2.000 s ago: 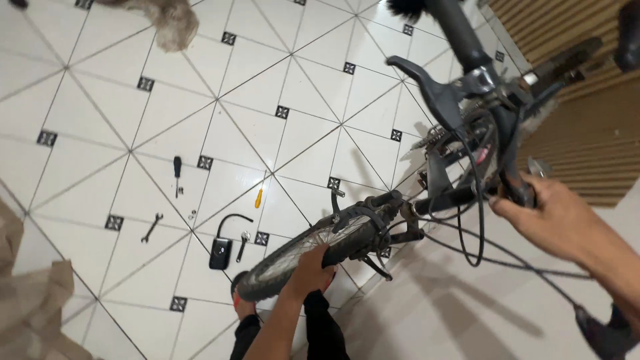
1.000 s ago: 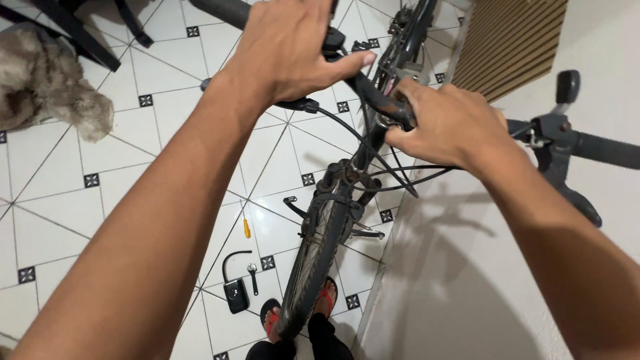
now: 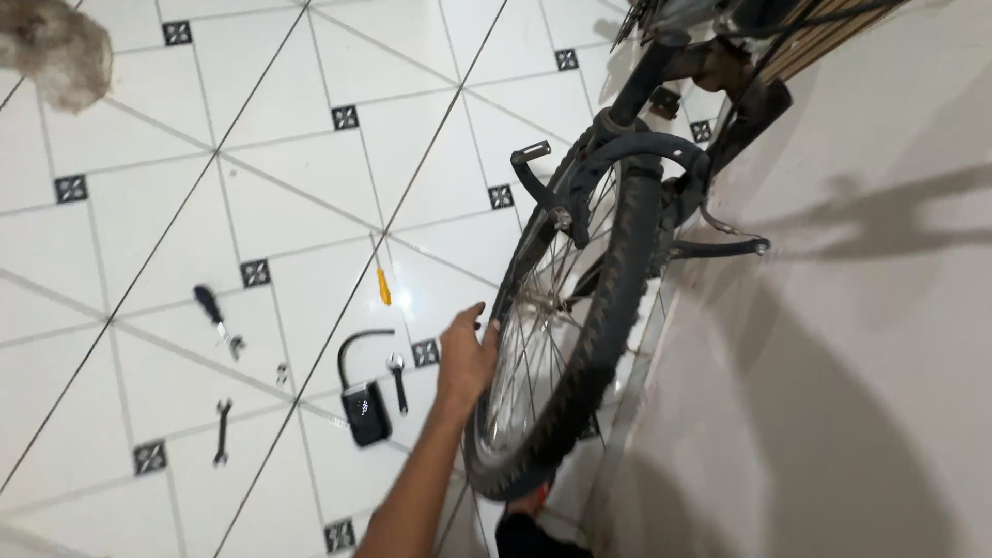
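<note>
My left hand (image 3: 467, 356) is at the near left side of the bicycle's front wheel, fingers apart, with the thumb by the tire (image 3: 612, 310); whether it touches the rubber is unclear. My right hand is out of view. The wheel stands in the fork, its spokes and hub (image 3: 546, 301) showing. Brake arms stick out on both sides, the left one (image 3: 535, 182) and the right one (image 3: 717, 249). A dark tube (image 3: 647, 77) rises above the wheel; the handlebar's grips are out of frame.
On the tiled floor lie a yellow screwdriver (image 3: 384, 287), an adjustable wrench (image 3: 397, 384), a black portable pump (image 3: 366, 415) with a hose, an open-end wrench (image 3: 222, 434), a black-handled tool (image 3: 209, 304) and small metal pieces (image 3: 282, 373). The wall (image 3: 814, 372) borders the right. A foot (image 3: 529, 500) is below the wheel.
Both hands were up at the handlebar area one second ago. My left hand has come down to the wheel, and my right hand has left the view. The view has shifted closer to the wheel.
</note>
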